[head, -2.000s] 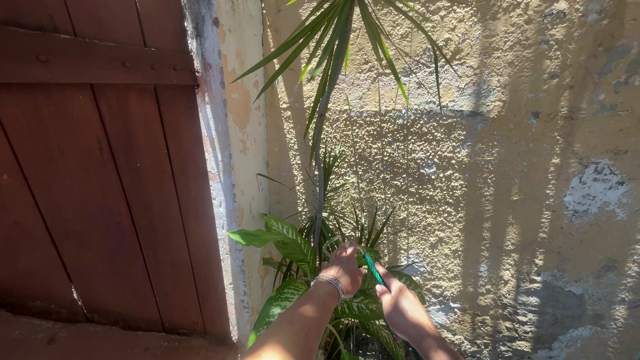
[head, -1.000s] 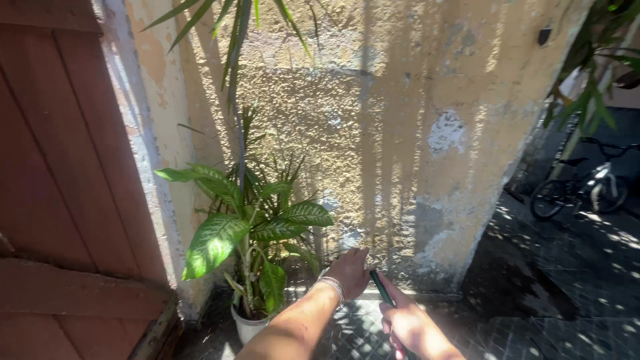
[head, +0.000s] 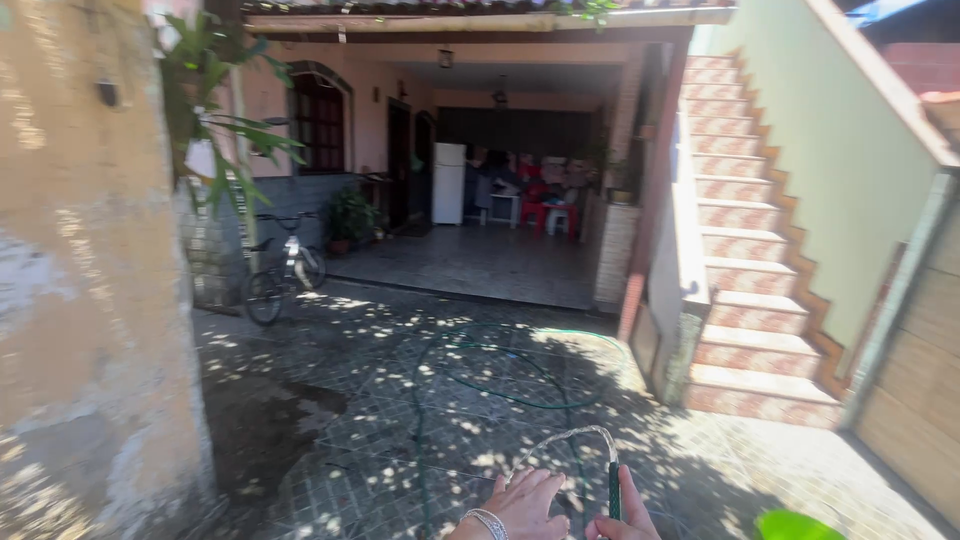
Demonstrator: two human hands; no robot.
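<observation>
At the bottom of the head view, my right hand (head: 626, 514) is closed around the end of a green garden hose (head: 614, 491), held upright. Water (head: 577, 432) arcs out of its tip toward the left and comes down by my left hand (head: 529, 502). That hand, with a silver bracelet (head: 486, 523) at the wrist, is spread palm down and grips nothing. Farther off, loops of green hose (head: 510, 397) lie on the tiled patio floor.
A rough plastered wall (head: 97, 300) stands close on the left, a bicycle (head: 281, 266) behind it. Tiled stairs (head: 742, 300) rise at the right. A bright green container (head: 795, 525) is at the bottom right. Beyond is a covered porch (head: 465, 259) with a white refrigerator (head: 448, 184).
The view has swung far right, from the door and plants to the patio. Both hands were in front of the leafy plants at first. The arc of water shows plainly now.
</observation>
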